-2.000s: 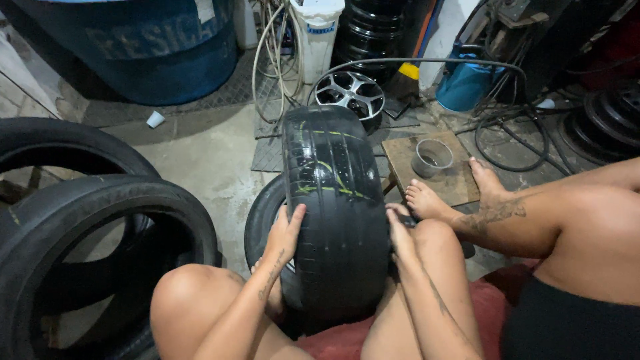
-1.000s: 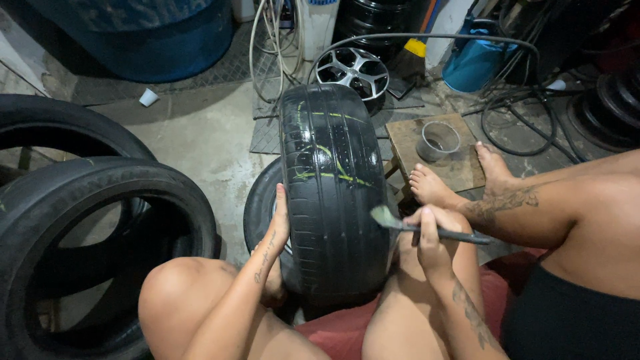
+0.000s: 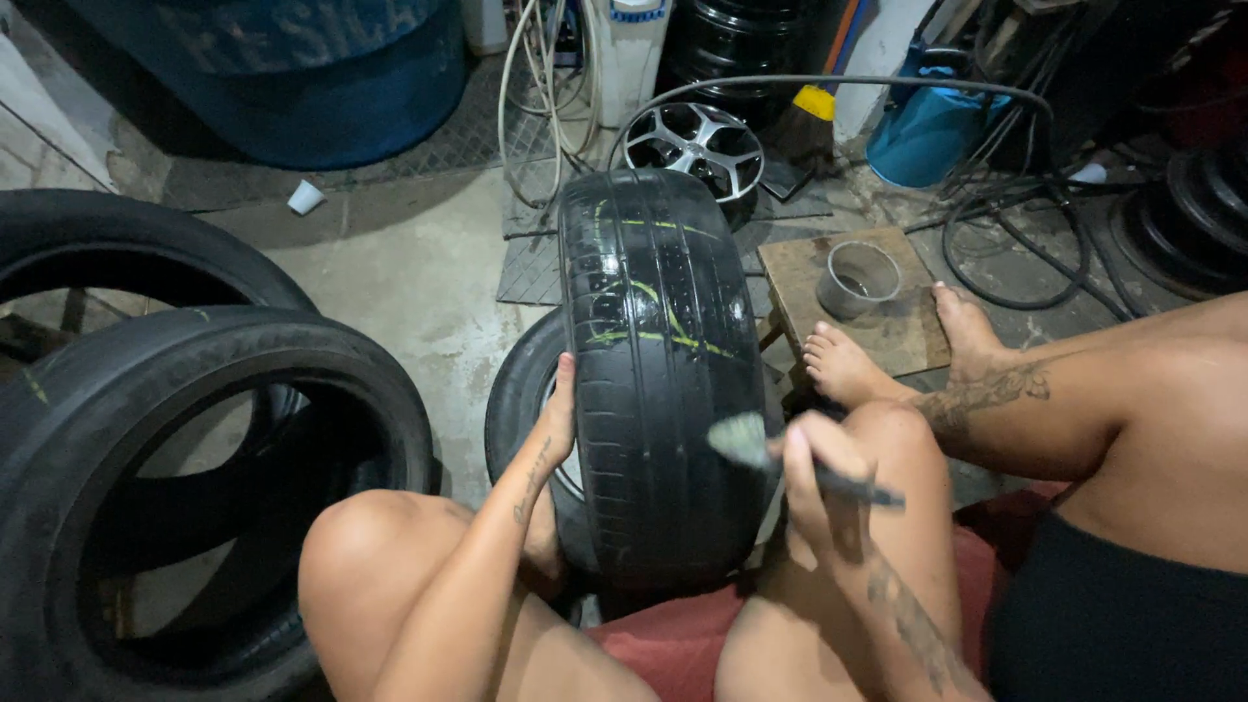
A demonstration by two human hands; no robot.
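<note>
A black car tyre [image 3: 663, 390] stands upright between my knees, its tread wet and shiny at the top, with yellow-green marks across it. My left hand [image 3: 558, 409] rests flat against the tyre's left sidewall, fingers pointing up. In my right hand [image 3: 824, 468] is a paintbrush [image 3: 743, 441], slightly blurred, its pale bristles at the lower right of the tread; whether they touch the rubber I cannot tell. Behind the tyre's left side, another tyre with a rim [image 3: 517, 400] shows partly. A clear plastic cup [image 3: 858, 280] with a little dark liquid sits on a wooden stool [image 3: 902, 336].
Two loose tyres [image 3: 390, 390] lie at the left. Another person's bare feet [image 3: 848, 366] are by the stool. Behind are an alloy wheel [image 3: 694, 146], a black hose [image 3: 1063, 283], a blue tub [image 3: 322, 97], a teal watering can [image 3: 921, 136] and a small white cup [image 3: 305, 197].
Two seconds ago my right hand was at the tyre's right side; it has since lifted, and the brush shows in it, now with its bristles over the tread. My left hand stays on the left sidewall.
</note>
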